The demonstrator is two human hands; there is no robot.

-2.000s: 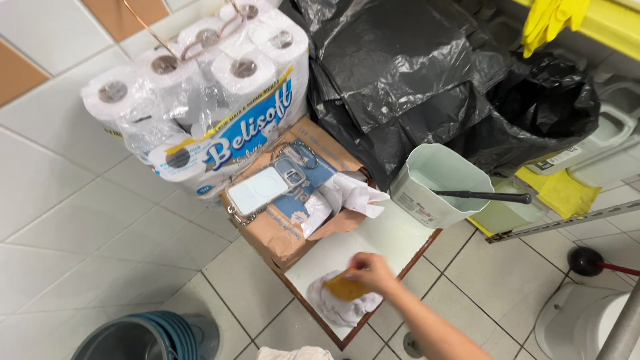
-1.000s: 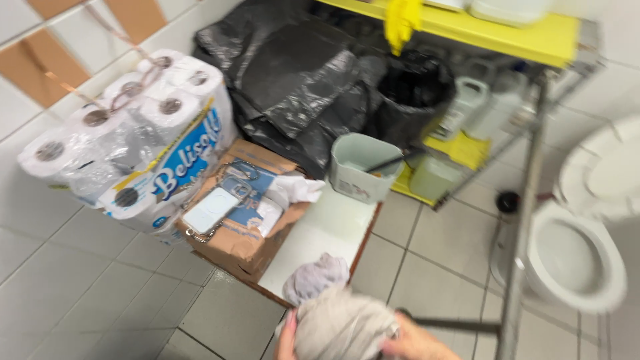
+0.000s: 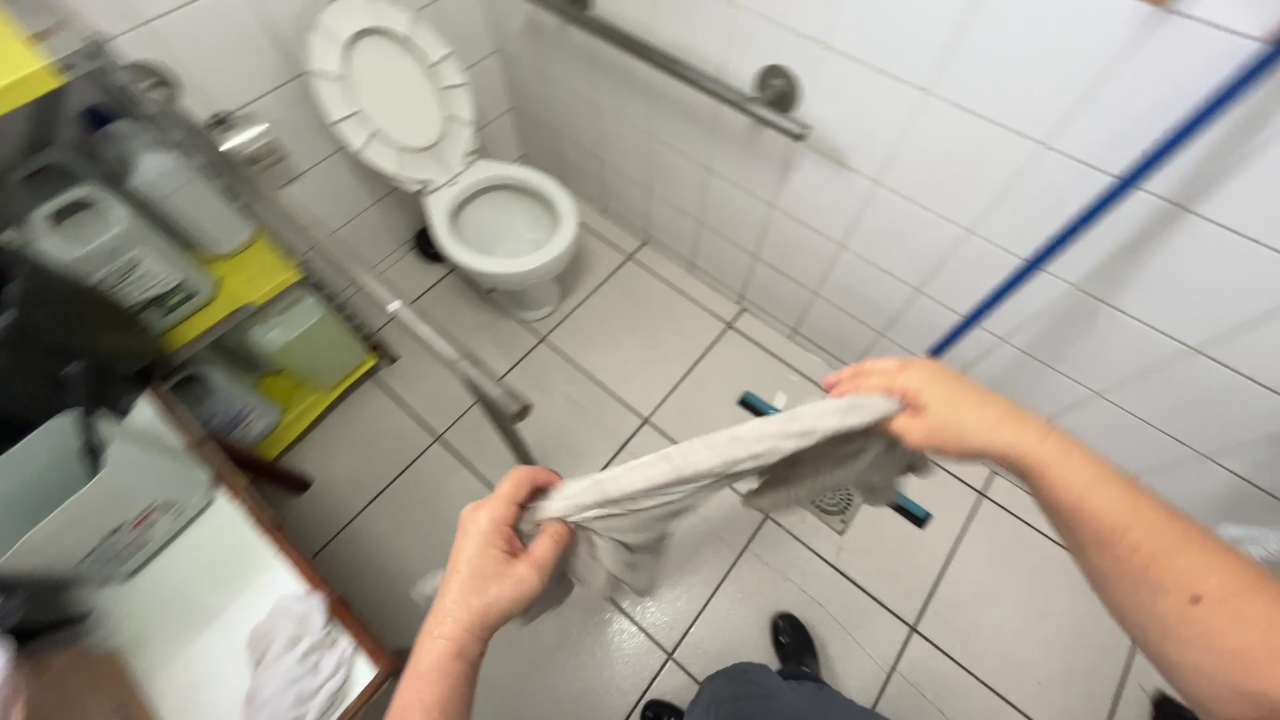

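A greyish-white cloth [image 3: 700,460] is stretched between both hands above the tiled floor. My left hand [image 3: 505,550] grips its left end between thumb and fingers, and my right hand [image 3: 915,405] holds the right end, with loose folds hanging below. Behind the cloth on the floor lie a squeegee head [image 3: 910,510], partly hidden, and a drain grate [image 3: 835,505]. A blue pole [image 3: 1110,190] slants up from behind my right hand. At the lower left, another pale cloth [image 3: 300,655] rests on a white tabletop with a brown edge [image 3: 345,620].
A toilet [image 3: 510,220] with raised lid stands against the far wall, near a metal grab bar [image 3: 680,70]. At left are a yellow shelf [image 3: 320,400] with plastic jugs [image 3: 120,250], a metal pole [image 3: 430,340] and a pale plastic container [image 3: 120,500] on the table. My shoes [image 3: 795,640] are below.
The view has swung right, from the table towards the toilet and floor. One second ago the greyish cloth was bunched between my hands by the table; now it is stretched out between them.
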